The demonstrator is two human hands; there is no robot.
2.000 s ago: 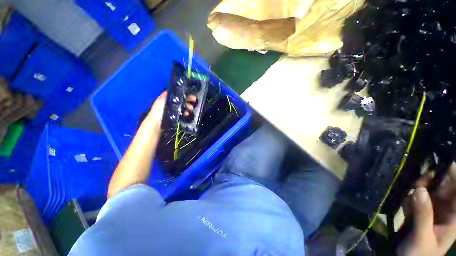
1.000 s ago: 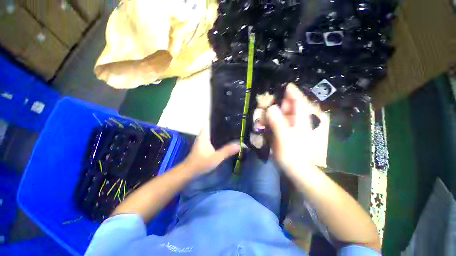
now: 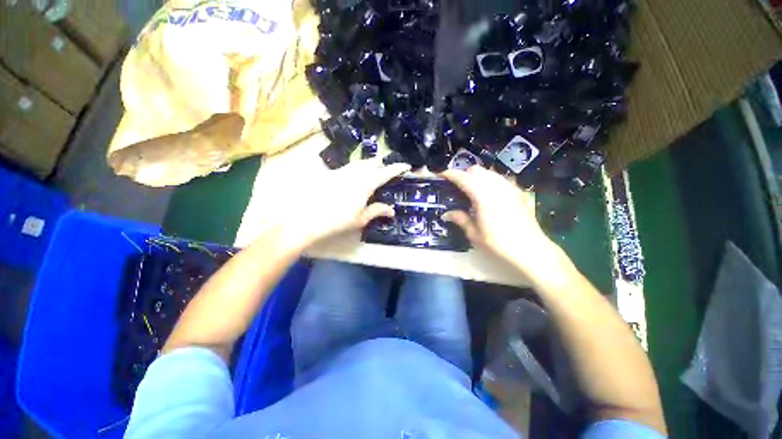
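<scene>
A long black strip housing (image 3: 418,214) lies crosswise on the pale work board (image 3: 343,249), near its front edge. My left hand (image 3: 347,201) holds its left end, with the thumb on its near face. My right hand (image 3: 490,213) holds its right end in the same way. Dark module-like shapes show in its bays; the fingers hide both ends. A large heap of small black modules (image 3: 386,94) lies just beyond the housing. A few modules in it show pale faces, one of them a square insert (image 3: 519,154) beyond my right hand.
A blue crate (image 3: 69,317) at the left holds black housings with yellow wires. A crumpled tan sack (image 3: 214,86) lies at the back left. A brown cardboard sheet (image 3: 694,77) stands right of the heap. Cartons (image 3: 51,94) are far left.
The housing with the long yellow-green wire was upright in view between my hands; now a housing lies crosswise on the board, gripped at both ends. The view has shifted away from the crate.
</scene>
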